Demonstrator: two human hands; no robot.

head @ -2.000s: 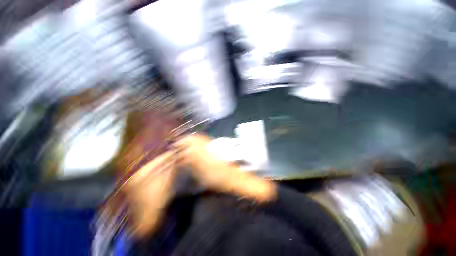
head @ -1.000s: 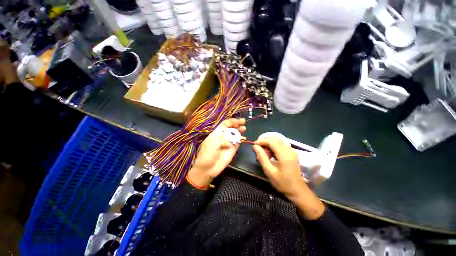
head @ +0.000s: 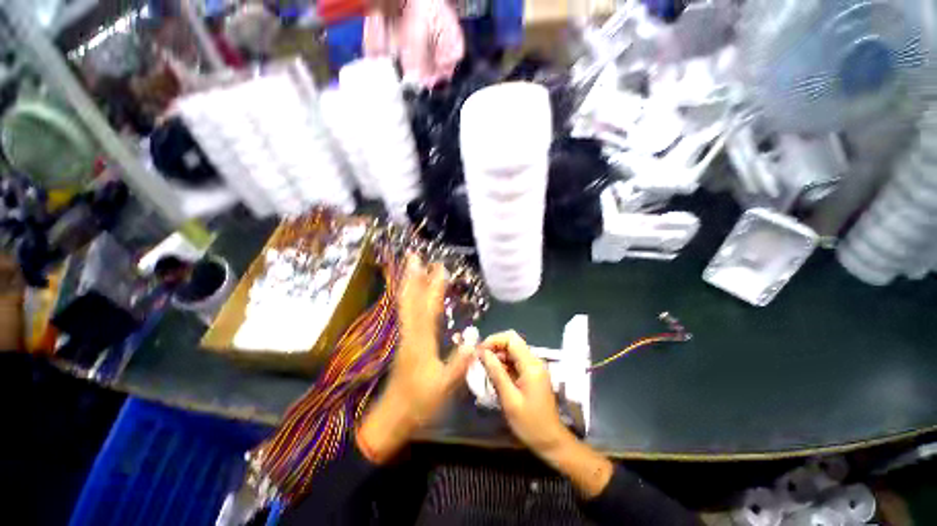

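My left hand (head: 416, 344) is blurred, its fingers stretched towards the connector ends of the wire harness (head: 344, 390) and its thumb near my right fingertips. My right hand (head: 524, 396) pinches a small white part (head: 471, 337) above the rounded end of a white bracket housing. That housing (head: 577, 360) lies at the bench edge, partly hidden by my right hand. A short lead (head: 637, 345) sticks out of it to the right. The long bundle of purple, orange and yellow wires hangs over the bench edge.
An open carton (head: 293, 293) of small white parts stands left of the wires. A stack of white round shells (head: 509, 205) stands behind my hands. Black shells (head: 575, 190) and piled white housings (head: 658, 134) lie behind. A blue crate (head: 154, 462) is below left.
The view has shifted, showing more of the bench's far side. My left hand has moved off the small white part towards the connector ends. My right hand is now at the small part.
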